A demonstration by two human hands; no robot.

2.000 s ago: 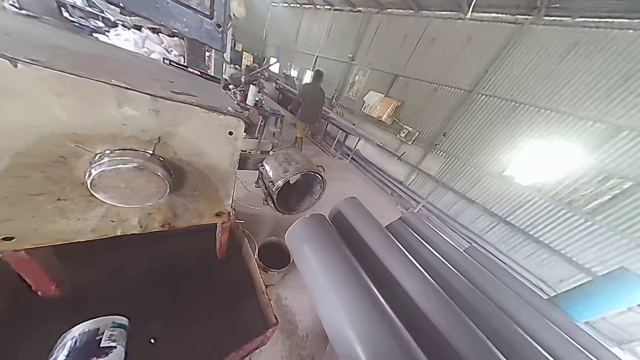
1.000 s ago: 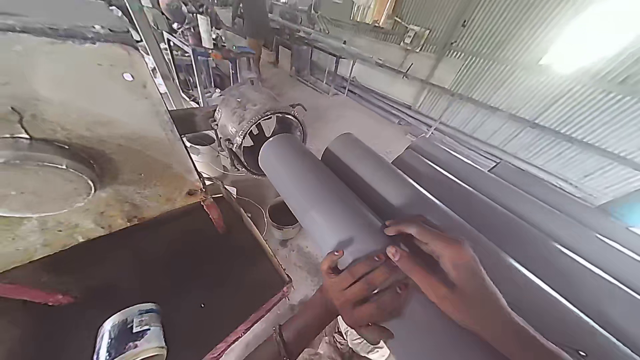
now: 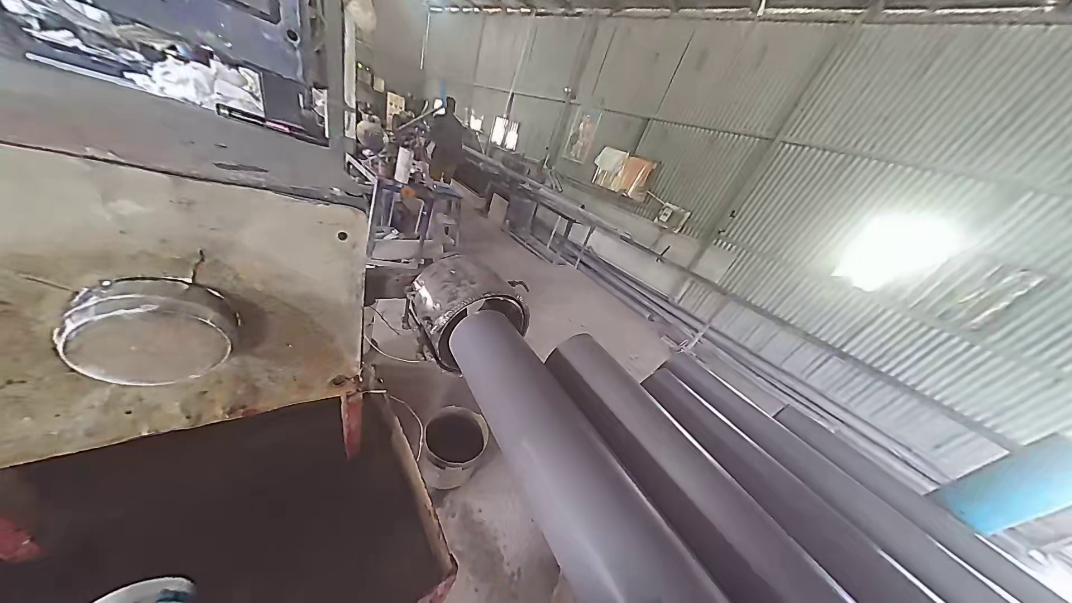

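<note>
Neither of my hands shows in the head view. A long grey plastic pipe [image 3: 553, 452] runs from the bottom edge up to a round, open-ended metal drum [image 3: 461, 289], and its far end lies at or just inside the drum's mouth. To its right lie several more grey pipes [image 3: 687, 452], side by side and slanting the same way. On the left a round metal collar [image 3: 146, 331] stands out from the stained panel of a large metal housing [image 3: 285, 276].
Below the drum a bucket [image 3: 455, 444] stands on the floor. A dark open tank [image 3: 226, 502] fills the lower left, with a container [image 3: 151, 590] at the bottom edge. A person [image 3: 446, 138] stands far back beside a cluttered bench [image 3: 419, 197]. Corrugated sheeting [image 3: 904, 134] walls the right side.
One second ago both my hands lay on the leftmost pipe; now they are out of view. Two seconds ago that pipe's end was short of the drum; now it reaches the mouth.
</note>
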